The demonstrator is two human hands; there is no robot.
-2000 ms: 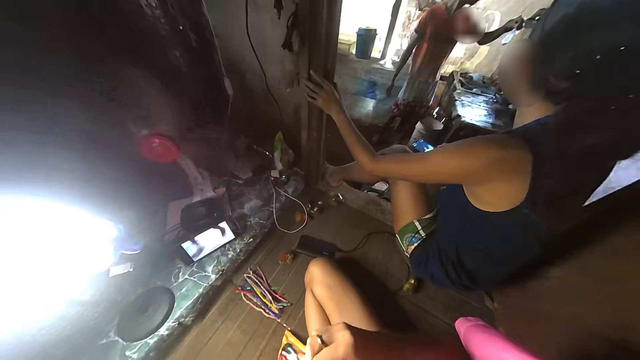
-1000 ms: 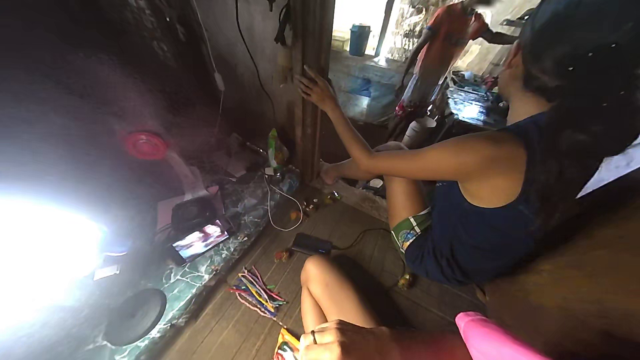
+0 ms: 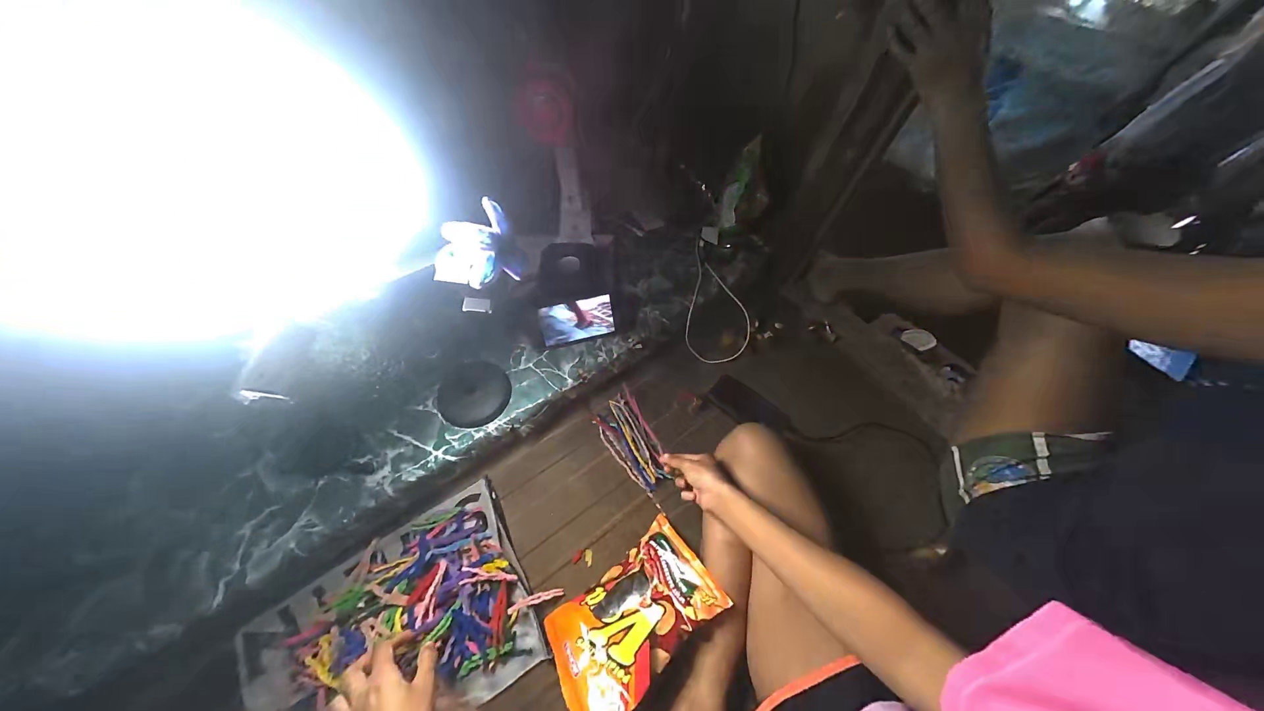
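My right hand [image 3: 699,478] has its fingers pinched on the near end of a pink cord [image 3: 644,425], beside a small bundle of coloured cords [image 3: 624,442] on the wooden floor. Lower left, my left hand [image 3: 387,679] rests with fingers apart at the near edge of a loose pile of short, multicoloured cords [image 3: 444,583]. Whether its fingertips grip any cord is hard to see. That pile lies on a grey printed sheet or bag [image 3: 504,538]. Between my hands is an orange snack packet [image 3: 632,632], close to my bent leg.
Along the left, a green marble-patterned surface [image 3: 326,484] bears a round dark disc [image 3: 474,395] and a lit phone [image 3: 578,321] near a glaring light. A white cable [image 3: 719,346] and a black box [image 3: 741,403] lie ahead. Another person [image 3: 1086,484] sits at right, an arm raised.
The view has swung left and down, bringing the cord pile and my left hand into sight. My right hand has moved forward from near my leg to the cord bundle.
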